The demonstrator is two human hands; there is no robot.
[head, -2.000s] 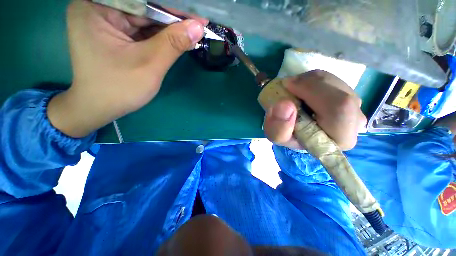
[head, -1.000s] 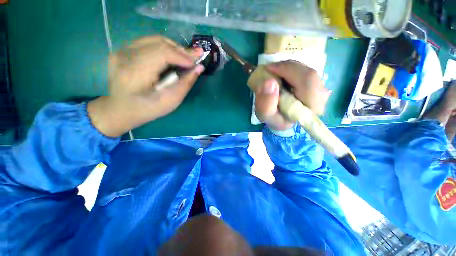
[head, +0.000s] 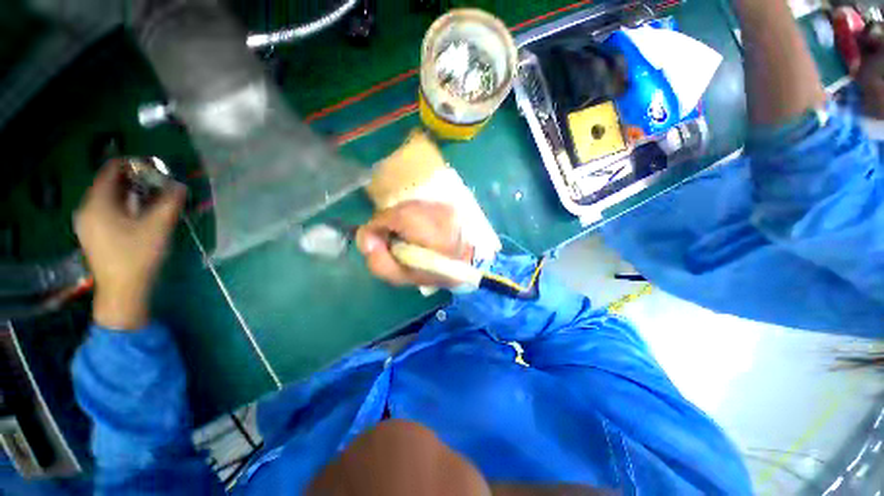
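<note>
My left hand (head: 126, 232) is blurred at the far left, its fingers closed around a dark, shiny-edged round unit (head: 145, 179). The tweezers cannot be made out. My right hand (head: 417, 235) holds the soldering iron (head: 441, 268) by its cream handle, with the black cord end pointing right. The iron's tip points left, blurred and hard to see. A whitish translucent blob (head: 325, 240) lies on the green mat (head: 320, 310) just left of my right hand.
The cloudy fume hood (head: 252, 145) stands between my hands. Beyond my right hand are a tan block (head: 409, 167) on a white cloth (head: 465, 205), a yellow-sided round tin (head: 456, 121) and a parts tray (head: 582, 208). Another person's arm (head: 785, 107) is at right.
The view has swung right. My left hand has moved far left with the round unit, off the blob. My right hand still holds the iron. The tin and tray show more fully.
</note>
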